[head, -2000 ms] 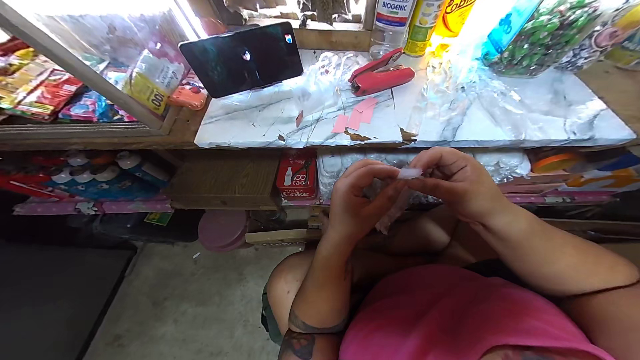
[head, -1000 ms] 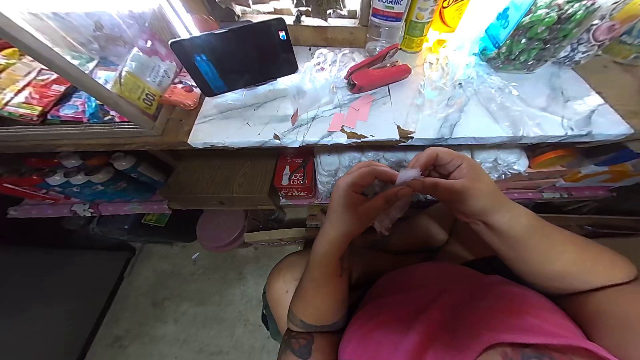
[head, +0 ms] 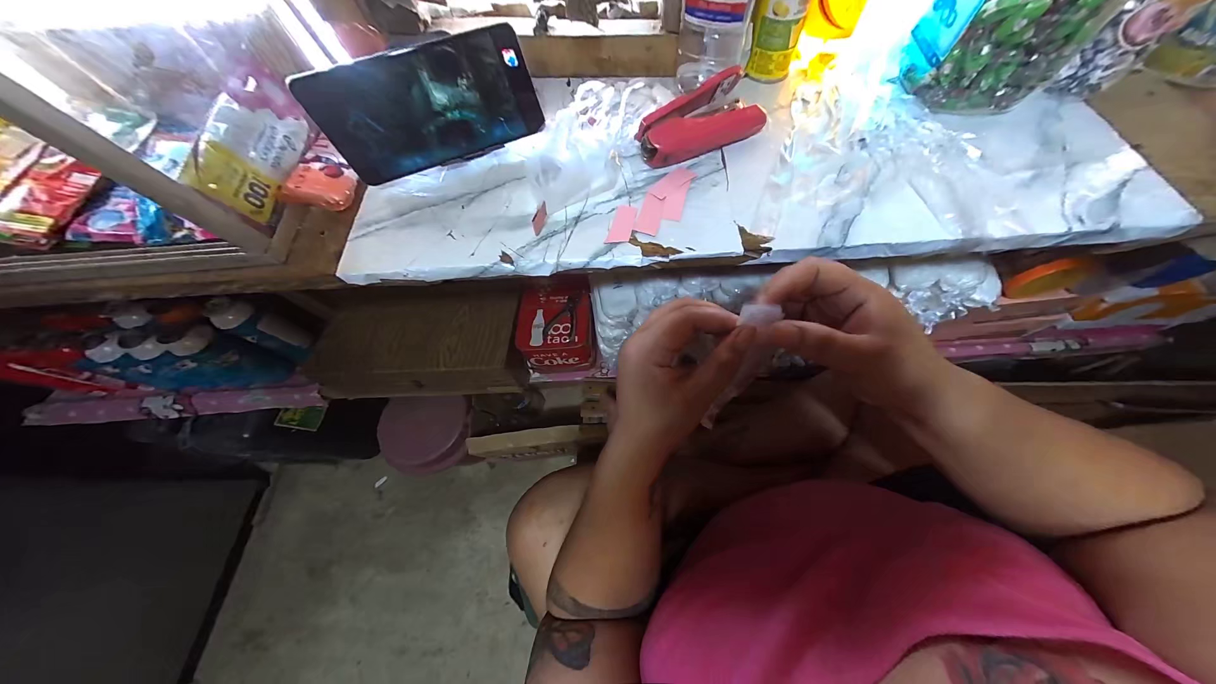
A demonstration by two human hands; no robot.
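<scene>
Between my two hands, over my lap and just below the counter's front edge, is a small clear plastic bag. My left hand pinches it from one side, and its lower part hangs down beside the palm. The fingertips of my right hand grip the bag's top from the other side. Beyond the hands, a red stapler lies on the marble-patterned counter. Small pink paper slips lie in front of it. Clear plastic bags are spread at the stapler's right. What the held bag contains cannot be made out.
A phone or tablet leans at the counter's back left, beside a display case of packets. Bottles and a jar of green-wrapped candies stand at the back. Under the counter are a red tin and wrapped white goods.
My fingers have shifted slightly around the top of the plastic bag, and both hands stay close together. The picture on the propped screen has changed.
</scene>
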